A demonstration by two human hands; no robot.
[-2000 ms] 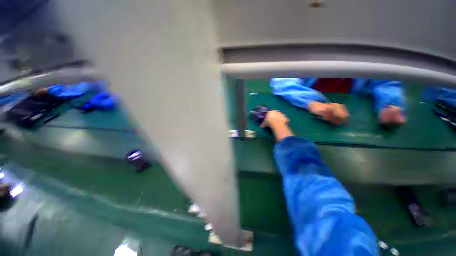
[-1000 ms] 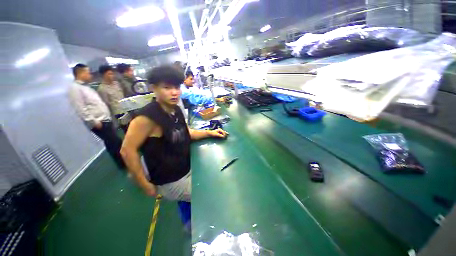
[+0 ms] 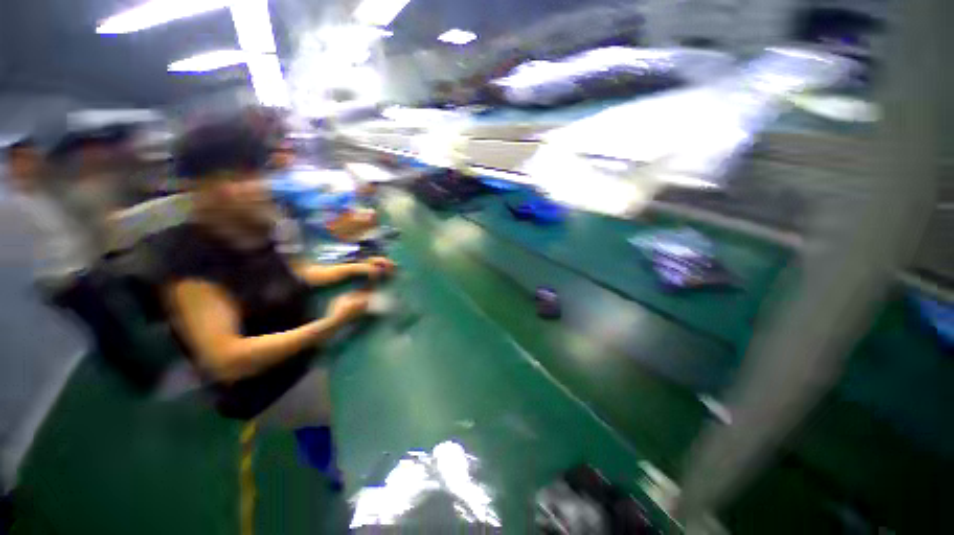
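The picture is blurred. Neither of my hands shows. Nearest in front of me, a crumpled shiny clear plastic bag lies on the green bench at the bottom. A dark heap, too blurred to name surely, lies right of it. A small black handset lies farther off on the green conveyor belt. A clear bag with dark parts inside lies beyond the belt on the right.
A person in a black sleeveless top stands at the bench's left side, both hands over it. A grey slanting post crosses the right. White sheets hang from the shelf. A blue tray lies farther back. Other people stand far left.
My view has swung from the belt and my outstretched arm to along the bench, then slightly right. The person in black now has both hands over the bench. The dark heap and post have come into view.
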